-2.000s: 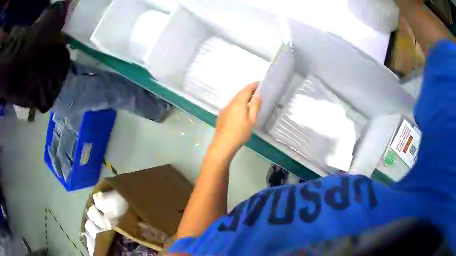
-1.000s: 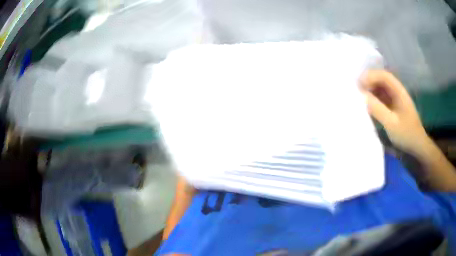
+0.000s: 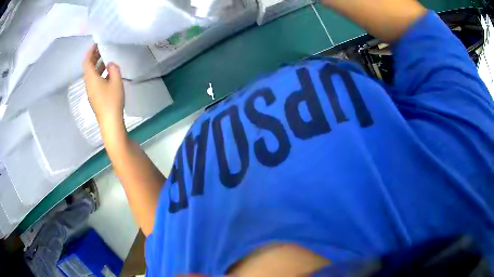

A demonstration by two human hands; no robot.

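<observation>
My left hand is at the corner of a pale grey-white box on the bench, fingers up and thumb apart. Whether it grips the box wall cannot be told. A shiny white bundle lies over that box. Green packets show beside the bundle. Another open box, with a ribbed white stack in it, is behind and left of my left wrist. My right forearm reaches up to the top edge of the picture, and the hand is cut off.
The green benchtop carries a small white scrap. More white boxes stand at the left. A blue crate and a person's grey-clad leg are at the lower left. Dark clutter lies at the right edge.
A large white stack was in front of me, with my right hand at its side; now a white bundle lies over a box at upper left. My right hand has left the picture.
</observation>
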